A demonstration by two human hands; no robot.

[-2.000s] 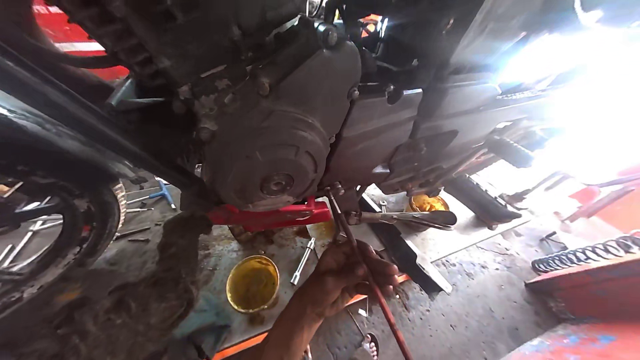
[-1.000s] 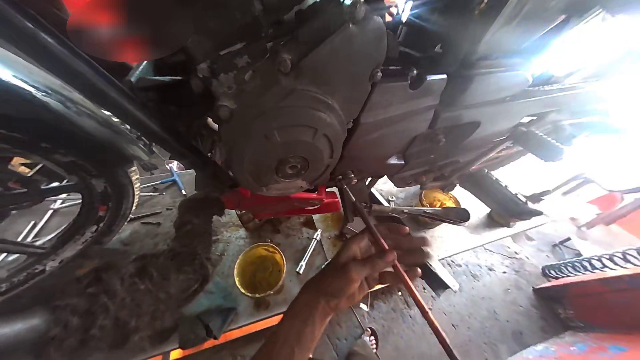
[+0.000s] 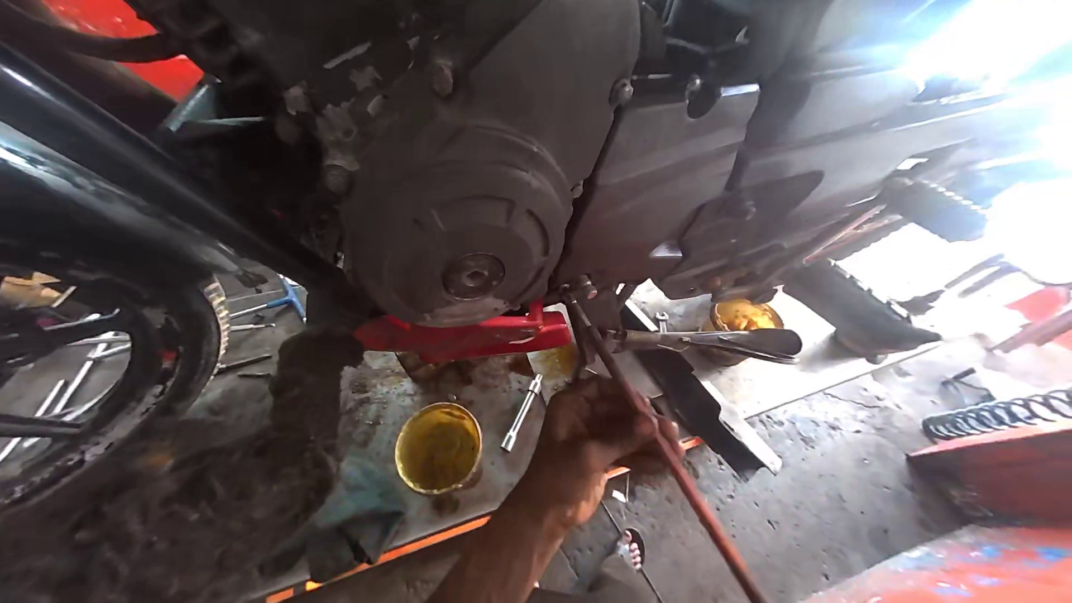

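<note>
My left hand (image 3: pixel 607 431) reaches up from the bottom middle, its fingers curled around a long reddish-brown rod (image 3: pixel 695 494). The rod slants up to a bolt (image 3: pixel 584 289) at the lower edge of a motorcycle's grey engine casing (image 3: pixel 469 218); its other end runs out of view at the bottom. Just above the hand, a metal foot pedal (image 3: pixel 745 342) sticks out to the right. Behind the casing's lower edge is a red metal part (image 3: pixel 469 335). My right hand is not in view.
A tub with yellow residue (image 3: pixel 438 448) and a socket wrench (image 3: pixel 523 413) lie below the engine. Another yellow tub (image 3: pixel 745 315) is behind the pedal. A wheel (image 3: pixel 126 394) is at the left, a coil spring (image 3: pixel 997 414) on a red surface (image 3: pixel 988 477) at the right.
My left hand's fingers, spread and blurred beside the rod a second ago, are now curled in around it. The rod's upper end has stayed by the same bolt.
</note>
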